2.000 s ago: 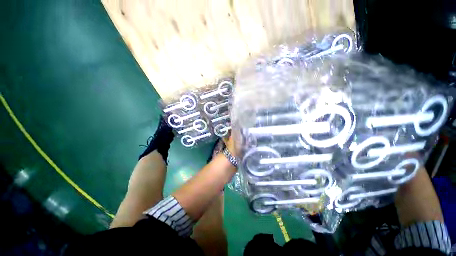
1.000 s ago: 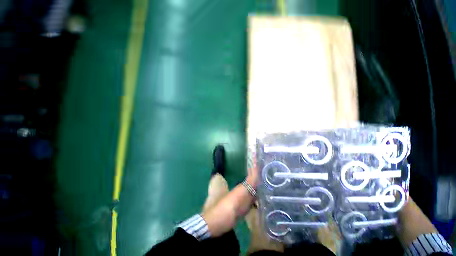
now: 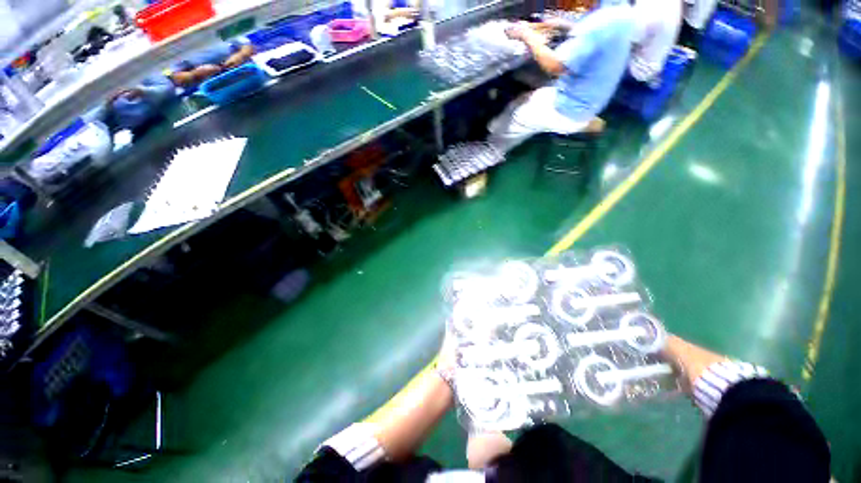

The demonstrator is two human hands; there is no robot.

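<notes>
A stack of clear blister trays (image 3: 566, 340) with ring-and-stem pockets is held in front of my body, above the green floor. My left hand (image 3: 446, 368) grips its left edge; the fingers are partly hidden by the glossy plastic. My right hand (image 3: 682, 358) grips its right edge; the fingertips are partly hidden. The top surface shines brightly.
A long green bench (image 3: 312, 127) runs along the left, bearing a white sheet (image 3: 194, 184), a small plastic bag (image 3: 111, 224) and a blue bin (image 3: 233, 83). A person (image 3: 590, 71) sits at its far end. Yellow lines (image 3: 651, 160) cross the floor.
The view has turned from the wooden board and floor to the bench and seated person. The board is out of view. Both hands still hold the tray stack.
</notes>
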